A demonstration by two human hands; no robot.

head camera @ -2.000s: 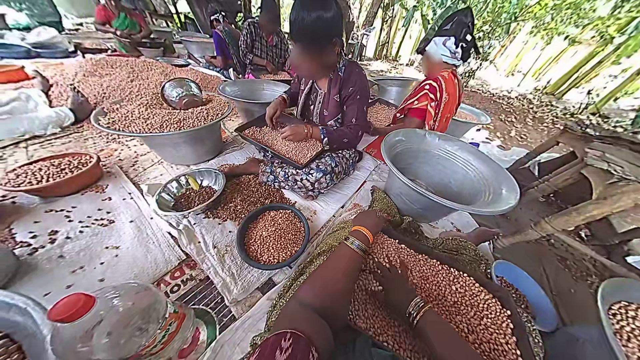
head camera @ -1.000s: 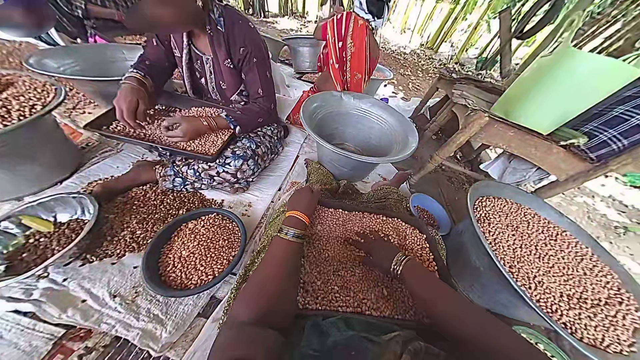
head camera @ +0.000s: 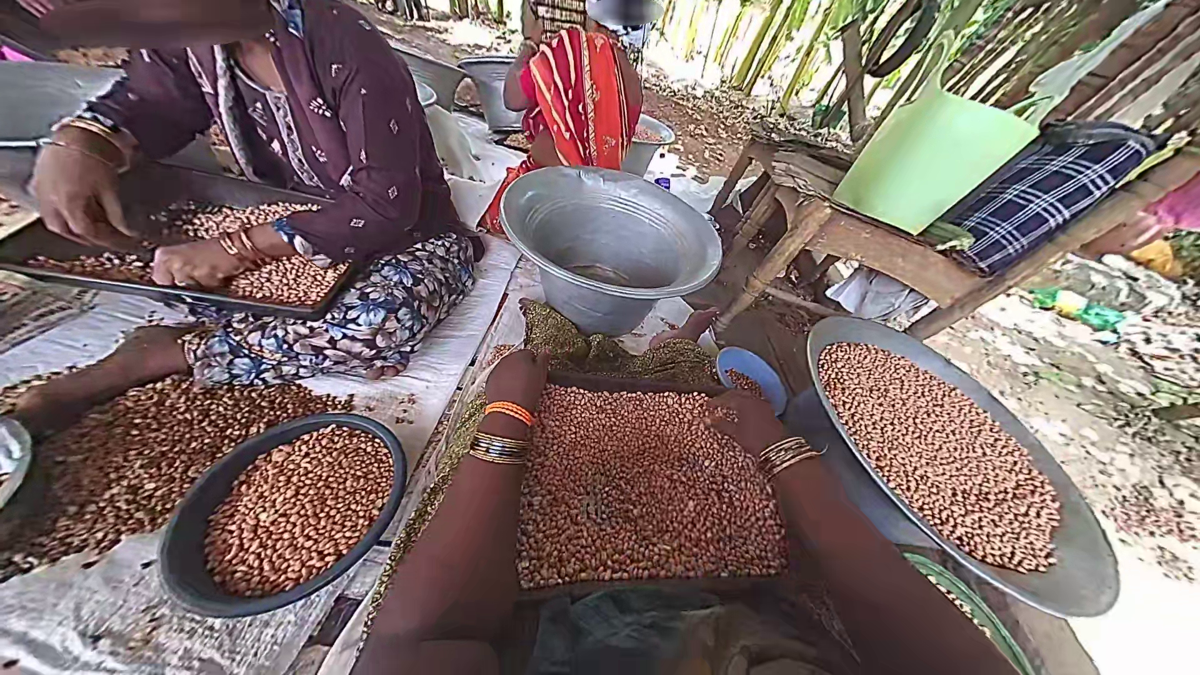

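Note:
A dark rectangular tray (head camera: 656, 586) full of reddish-brown nuts or seeds lies across my lap. My left hand (head camera: 517, 380) grips its far left corner, below an orange band and bangles. At the far right corner, my right hand (head camera: 745, 420) holds the rim, its fingers partly hidden. Greenish patterned cloth (head camera: 619, 356) is bunched just beyond the tray. Behind that stands a wide metal basin (head camera: 609, 234) with little visible inside. A small blue bowl (head camera: 755, 375) holding some nuts sits beside my right hand.
A large metal basin of nuts (head camera: 937, 450) is at right, near a wooden bench (head camera: 891, 258). At left are a dark bowl of nuts (head camera: 295, 511) and loose nuts (head camera: 141, 459) on sheeting. A person (head camera: 328, 141) sorts nuts on another tray; a person in red (head camera: 581, 103) sits farther back.
My right hand has moved off the nuts to the tray's far right corner. My left hand is now at the far left corner. The view has turned right since the oldest frame.

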